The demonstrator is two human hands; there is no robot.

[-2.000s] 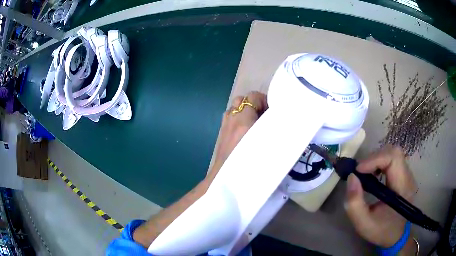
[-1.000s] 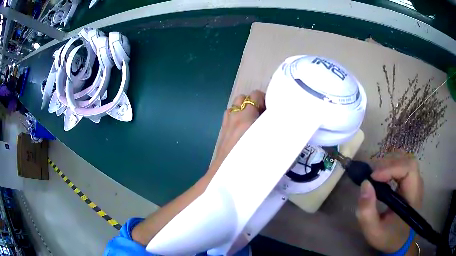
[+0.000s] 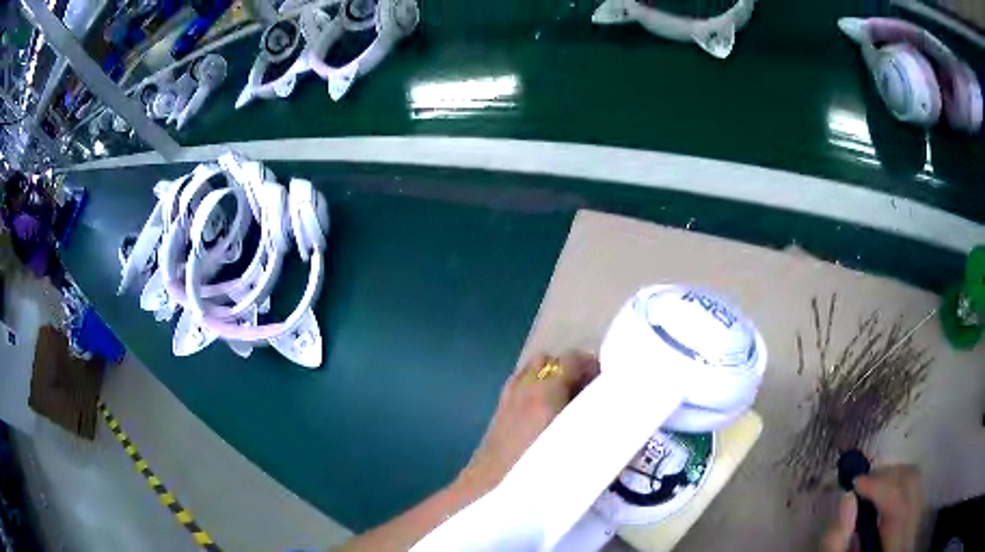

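A white headphone (image 3: 605,453) lies in front of me, its closed ear cup with dark lettering on top. Below it the open ear cup (image 3: 664,474) shows a green circuit board (image 3: 697,444) and dark wires, on a cream holding fixture (image 3: 734,453). My left hand (image 3: 535,410), with a gold ring, is behind the closed cup; its fingertips are hidden, so its grip cannot be told. My right hand (image 3: 891,507), cut off by the bottom edge, holds the black soldering iron (image 3: 859,491) beside the heap of thin brownish strands (image 3: 859,388). The iron's tip is not clearly visible.
A beige mat (image 3: 616,259) lies on the green bench (image 3: 421,323). Nested headphones (image 3: 232,264) are piled at left. A green spool (image 3: 965,302) is at the right edge, a black item (image 3: 961,525) below it. Beyond the pale rail (image 3: 508,151), more headphones (image 3: 907,81) lie on a green surface.
My right hand has drawn the soldering iron away from the open cup, right and down to the strands. The view has tilted up, so the scene sits lower and more headphones beyond the rail show.
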